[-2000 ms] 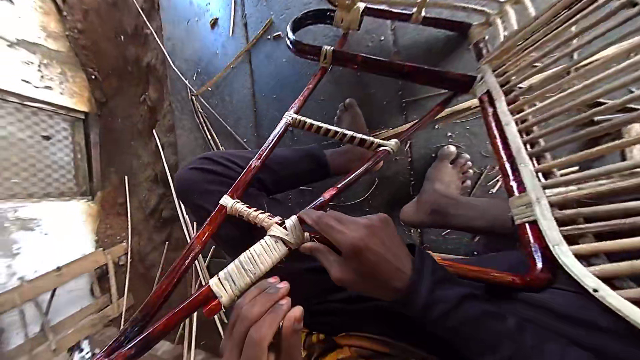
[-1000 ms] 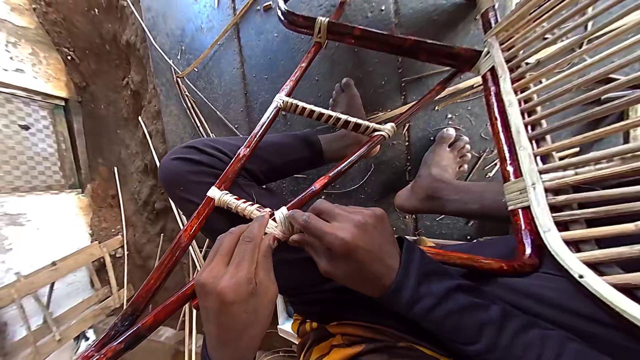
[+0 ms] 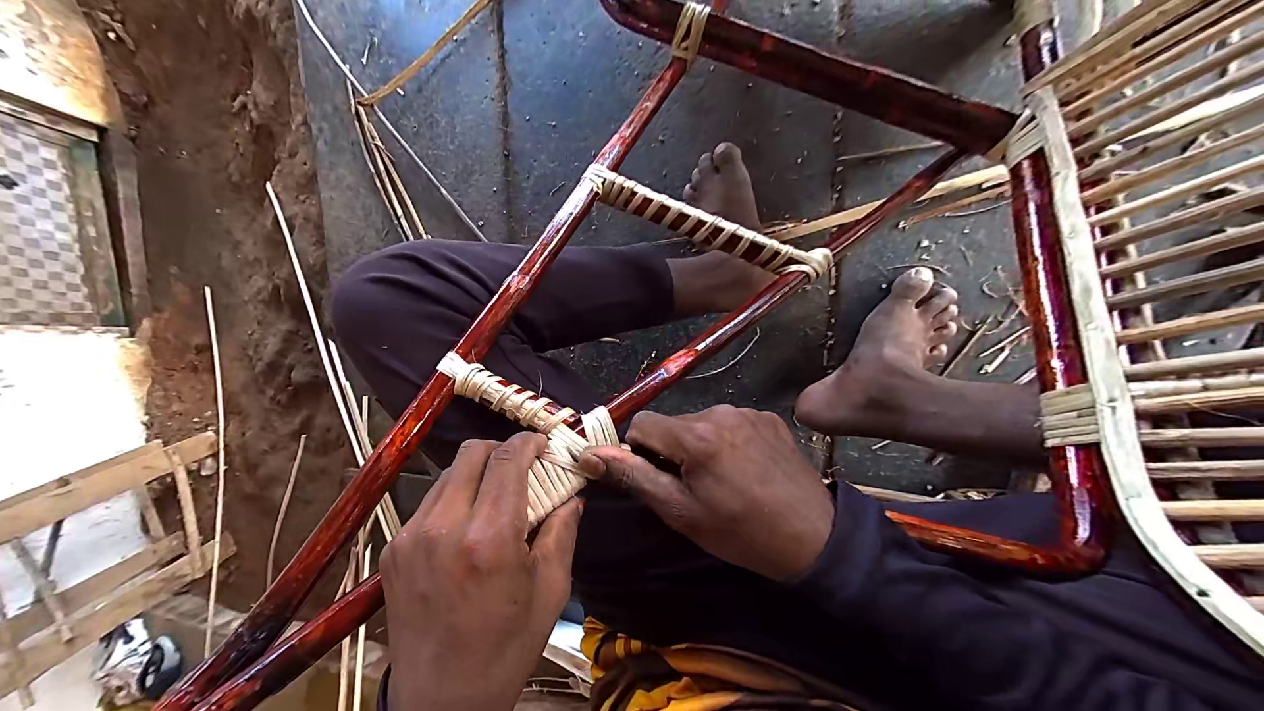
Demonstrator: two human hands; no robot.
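A frame of dark red varnished cane poles [image 3: 538,247] lies slanted over my legs. Pale cane strip wraps one of its crossbars [image 3: 706,219] in spaced turns. The lower crossbar [image 3: 504,393] is wrapped too, and its right end meets a thick pale binding [image 3: 555,476] on the nearer pole. My left hand [image 3: 484,563] is closed around this binding and pole, fingers on top and thumb at its lower right. My right hand [image 3: 726,484] pinches the binding's upper right edge between thumb and forefinger; its other fingers are curled. The binding's underside is hidden.
A slatted cane panel [image 3: 1185,331] with a pale curved rim stands at the right, joined to red poles. My bare feet [image 3: 889,365] rest on the dark floor among cane scraps. Long thin canes [image 3: 321,316] lie along the left, near a wooden slatted frame [image 3: 94,494].
My left hand has moved from below the binding to around it, covering its lower part. My right hand stays at its upper end, its fingers shifted.
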